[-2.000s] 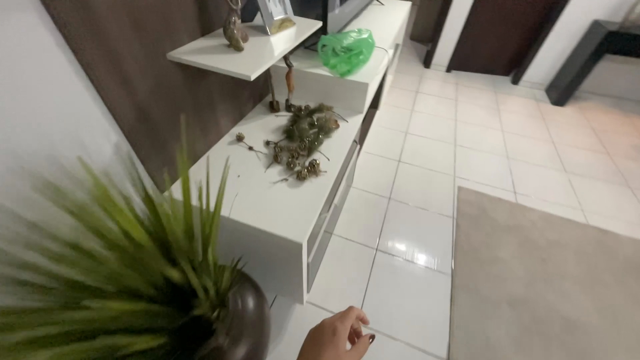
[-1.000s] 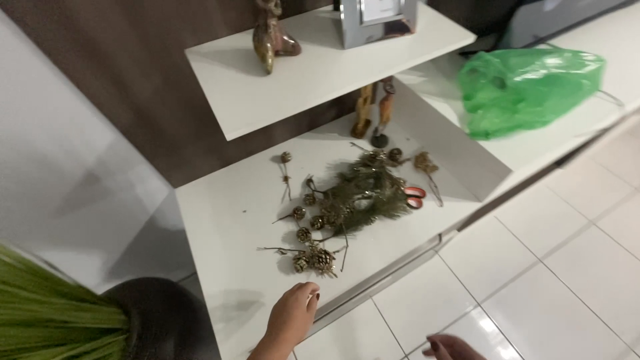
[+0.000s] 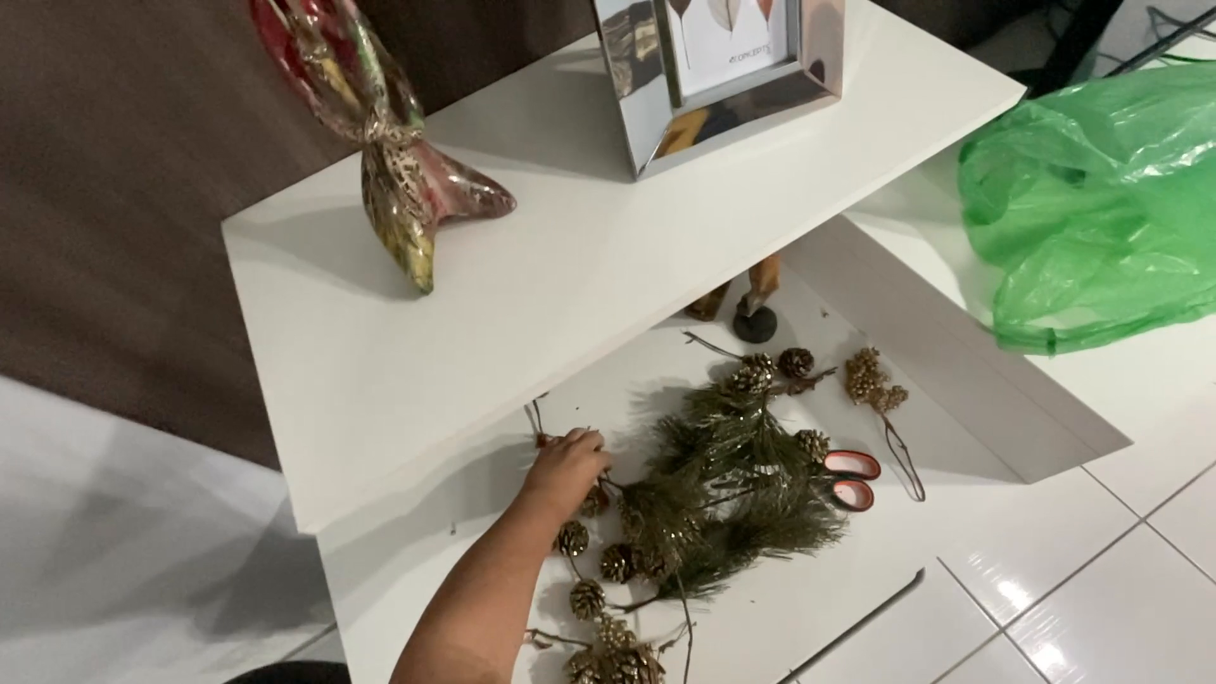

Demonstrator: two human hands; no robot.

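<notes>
My left hand [image 3: 570, 465] reaches in over the lower white cabinet top, at the left side of an artificial pine garland [image 3: 731, 494]. Its fingers are bent down by a twig and some pine cones; what lies beneath them is hidden. Gold-tinted pine cones [image 3: 587, 598] on thin stems lie below the hand and along the garland. The red-rimmed handles of a pair of scissors [image 3: 852, 464] stick out at the garland's right edge, the blades hidden. A gold berry sprig [image 3: 869, 380] lies apart, further right. My right hand is out of view.
A white shelf [image 3: 570, 256] overhangs the cabinet top, bearing a glossy fishtail-shaped ornament [image 3: 404, 190] and a mirrored picture frame [image 3: 731, 123]. Figurine bases [image 3: 755, 321] stand partly under it. A green plastic bag [image 3: 1102, 209] lies at the right, beside a raised white panel [image 3: 950, 351].
My left hand has moved from the cabinet's front edge in to the garland's left side. My right hand, seen at the bottom one second ago, has left the view. The view has come closer.
</notes>
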